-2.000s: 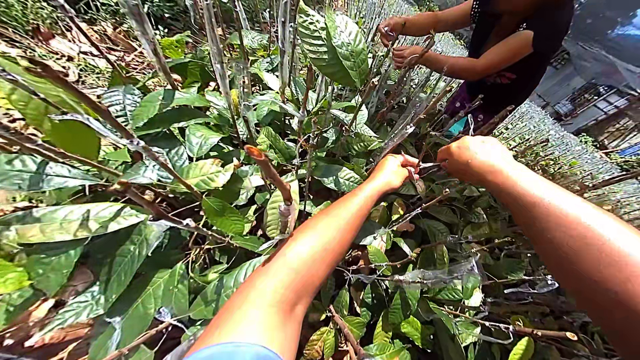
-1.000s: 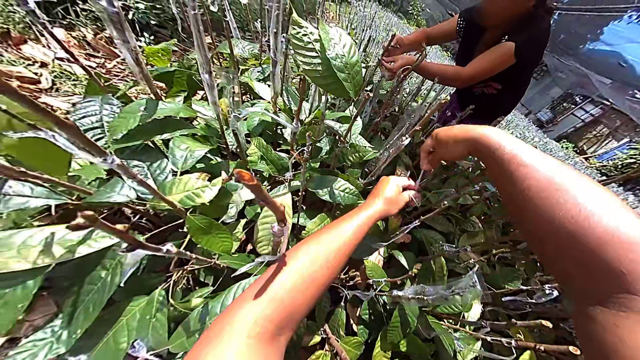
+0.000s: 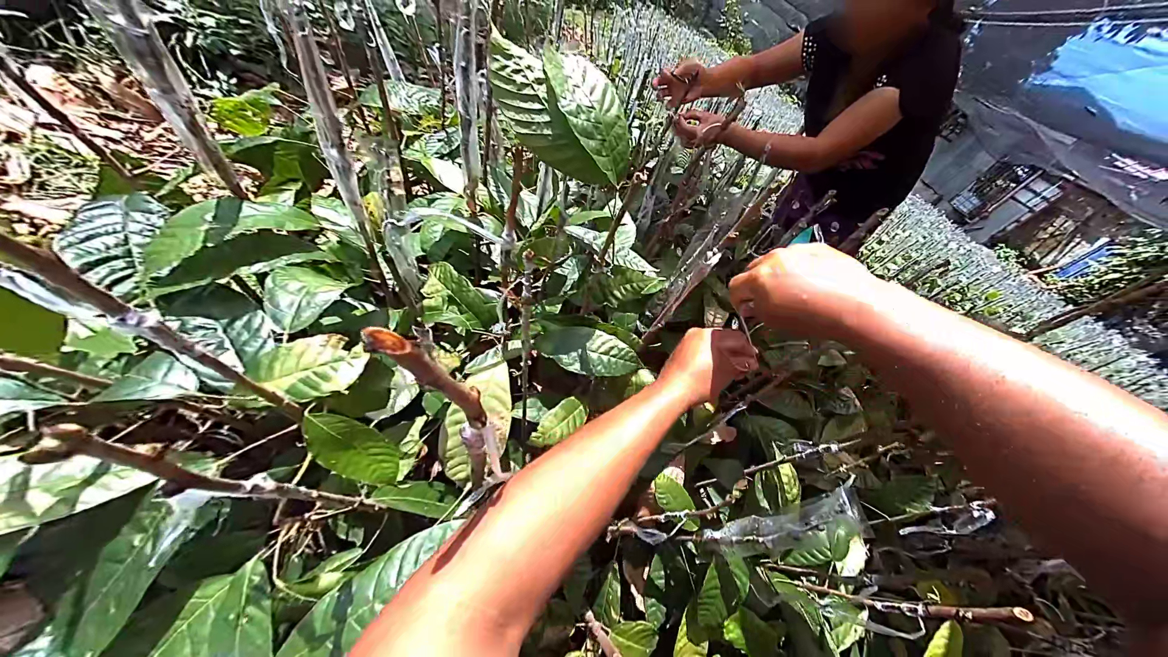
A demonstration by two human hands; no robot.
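My left hand [image 3: 712, 365] is closed in the middle of the view, pinching a thin strip [image 3: 746, 330] that runs up to my right hand. Above and to the right of it, my right hand [image 3: 789, 287] has its fingers bent around the strip's upper end. The strip is too small to identify; it may be plastic film or a thin stem. Thin woody stems lie around both hands, and a cut woody stem [image 3: 424, 370] wrapped low down in clear film stands left of my left forearm. Broad green leaves [image 3: 589, 351] grow beside my left hand.
A co-worker [image 3: 876, 109] in dark clothes stands at the upper right, hands at another stem. Film-wrapped stems [image 3: 333, 137] rise at the left. Clear plastic film [image 3: 794, 525] hangs on branches at the lower right. Rows of wrapped seedlings [image 3: 967, 274] stretch behind my right arm.
My right hand was close beside my left two seconds ago, then moved up and away; now the two are nearer each other again. The co-worker's hands stay at the stem.
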